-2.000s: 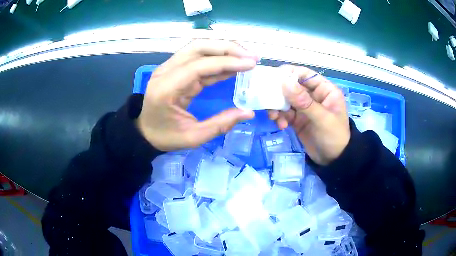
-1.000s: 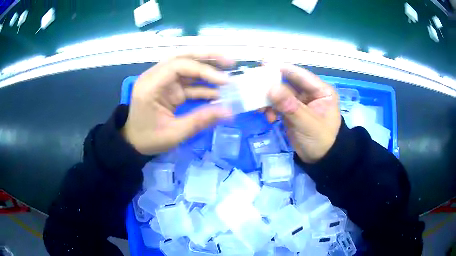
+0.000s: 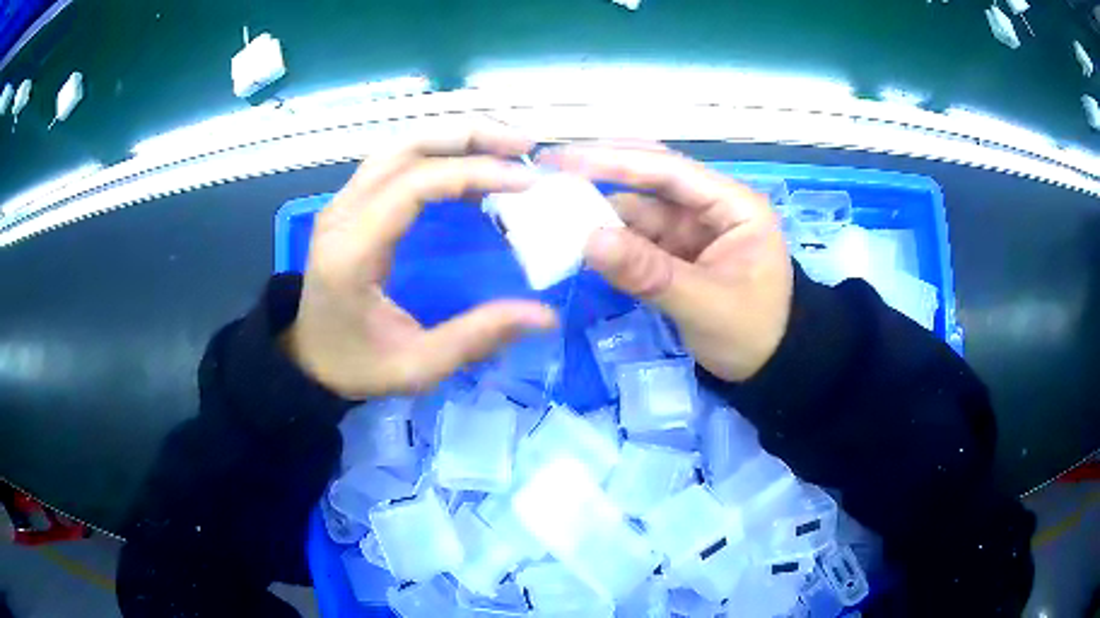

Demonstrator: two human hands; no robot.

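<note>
A bright white unit (image 3: pixel 557 229) is held above the blue bin (image 3: pixel 937 229), tilted with one corner down. My right hand (image 3: pixel 718 266) grips its right side between thumb and fingers. My left hand (image 3: pixel 362 260) is on its left with fingers and thumb spread. The left fingertips are at the unit's top edge, and the left thumb is clear of it. Glare hides whether a clear case is around the unit. A thin lead shows near its top. Many clear cases (image 3: pixel 477 443) lie in the bin below, several with small black rectangles.
The green conveyor belt (image 3: pixel 579 46) runs beyond the bin and carries spaced white units (image 3: pixel 257 65). A bright belt edge rail (image 3: pixel 676 115) curves between the belt and the dark grey ledge (image 3: pixel 157 266). More clear cases (image 3: pixel 875 260) lie at the bin's right side.
The held unit has moved left and turned from level to corner-down. My left thumb has come away from it. My right hand has moved left. The white units on the belt have shifted left.
</note>
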